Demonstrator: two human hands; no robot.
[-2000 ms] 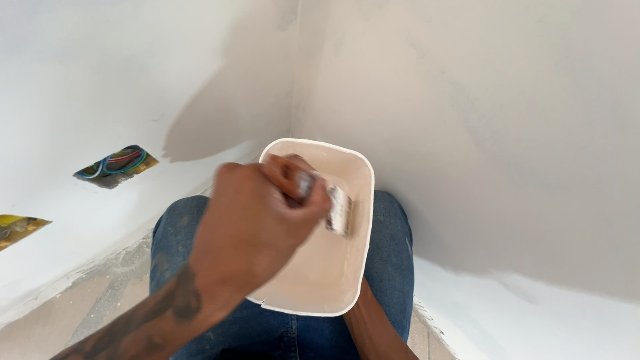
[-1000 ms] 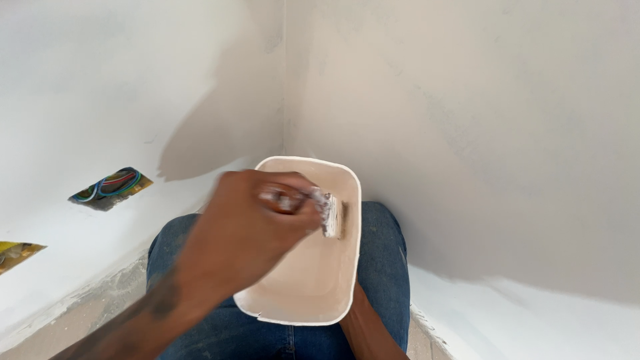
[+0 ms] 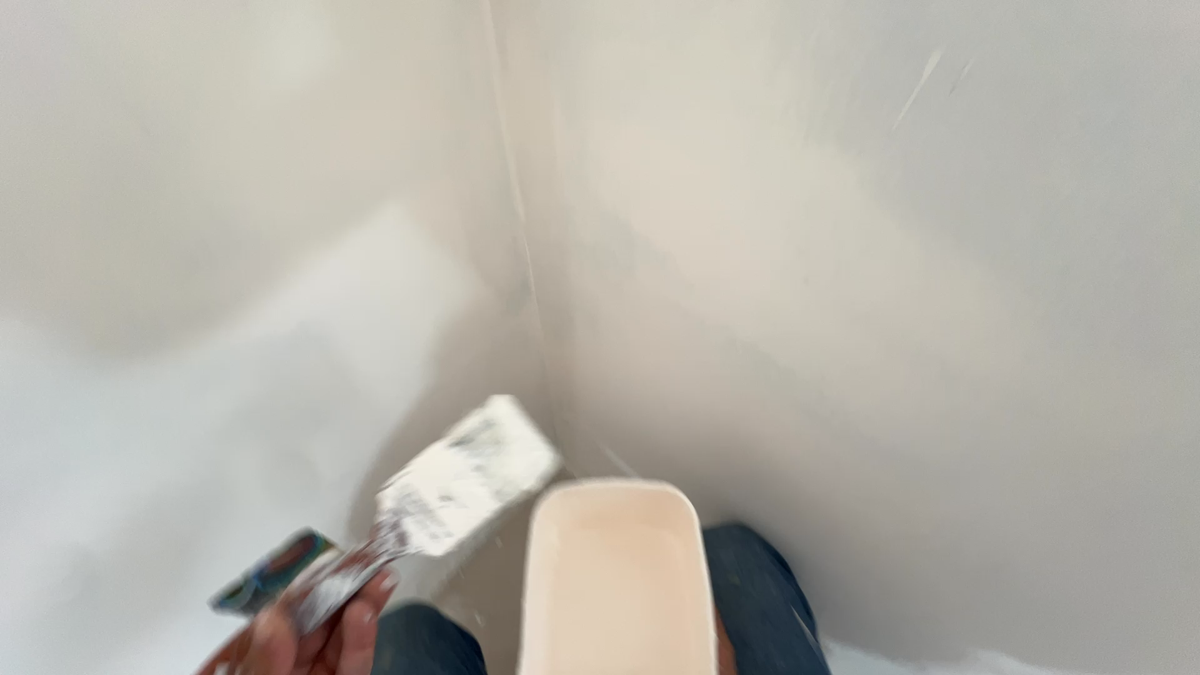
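At the lower left, my left hand (image 3: 323, 623) is closed around the paint-smeared handle of a wide flat paintbrush (image 3: 469, 473). Its white-coated bristles point up and right, near the wall corner. A pale plastic container (image 3: 619, 581) with light paint inside stands out between my knees, right of the brush; its lower end is cut off by the frame. Only a sliver of skin of my right arm or hand (image 3: 725, 649) shows at the container's right side, and its fingers are hidden.
Two walls meet at a vertical corner (image 3: 525, 244) ahead. A wall opening with coloured wires (image 3: 272, 572) lies behind my left hand. My knees in blue jeans (image 3: 764, 600) flank the container. Below the corner a brownish strip of floor shows.
My left hand has moved the brush out of the container to the left, beside the corner. The view has tilted up.
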